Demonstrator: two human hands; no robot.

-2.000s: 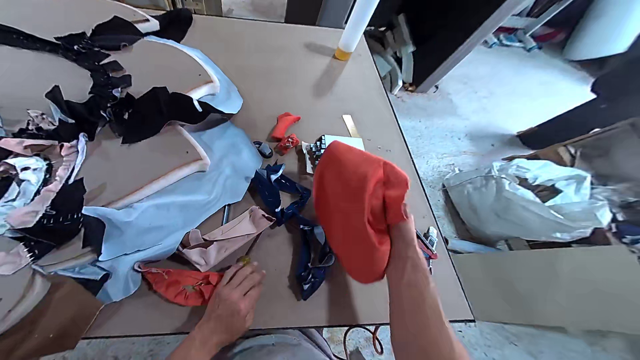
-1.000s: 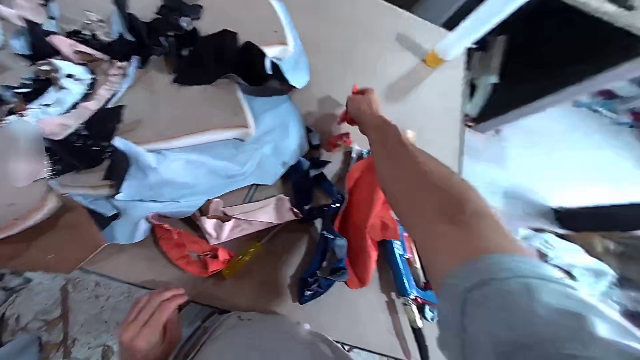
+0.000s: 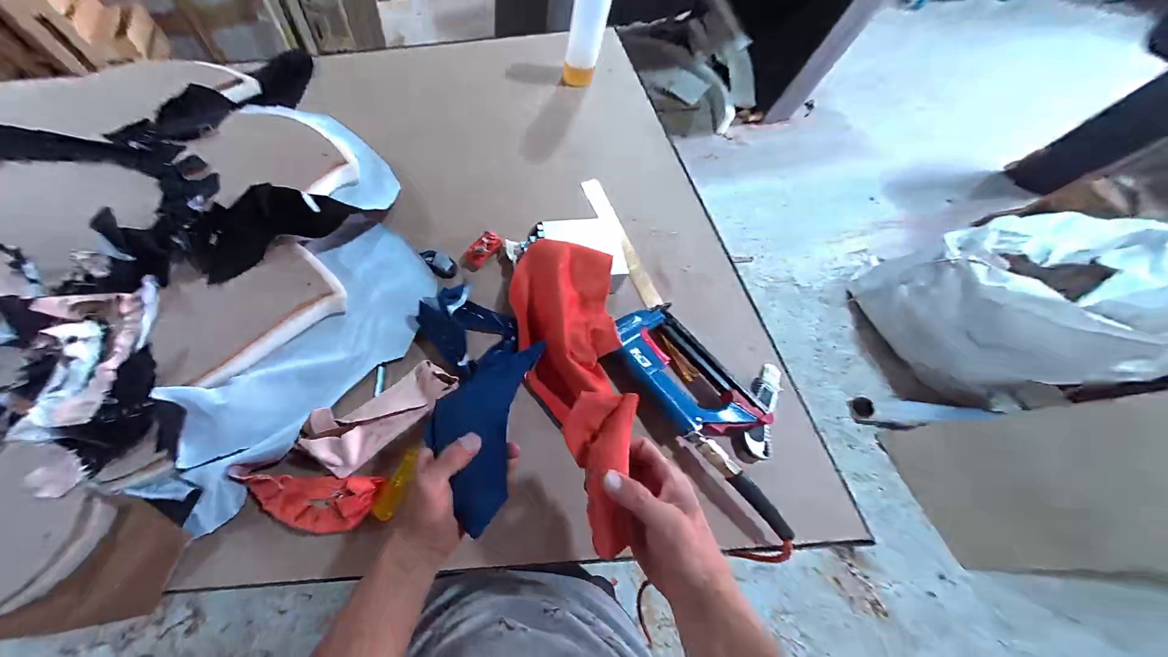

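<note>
My left hand (image 3: 447, 493) grips a dark blue piece of fabric (image 3: 479, 420) near the table's front edge. In my right hand (image 3: 662, 506) is the lower end of a long red-orange piece of fabric (image 3: 570, 338), whose upper part lies toward a white box (image 3: 579, 235). Crumpled dark blue scraps (image 3: 447, 324) lie beyond my left hand. To its left are a pink fabric strip (image 3: 365, 433), a curved red scrap (image 3: 315, 502) and a yellow handle (image 3: 395, 488). A small red bundle (image 3: 481, 249) is beside the box.
A blue hacksaw (image 3: 662, 374), a tool with a black handle (image 3: 762, 506) and a utility knife (image 3: 762, 411) lie at the right. Light blue fabric (image 3: 374, 292) and black scraps (image 3: 255, 228) cover the left. A white tube (image 3: 584, 46) stands at the far edge. A white sack (image 3: 1013, 301) is on the floor.
My right hand has come back from the small red scraps and taken the red-orange fabric. My left hand, apart from any fabric one second ago, now holds a dark blue piece.
</note>
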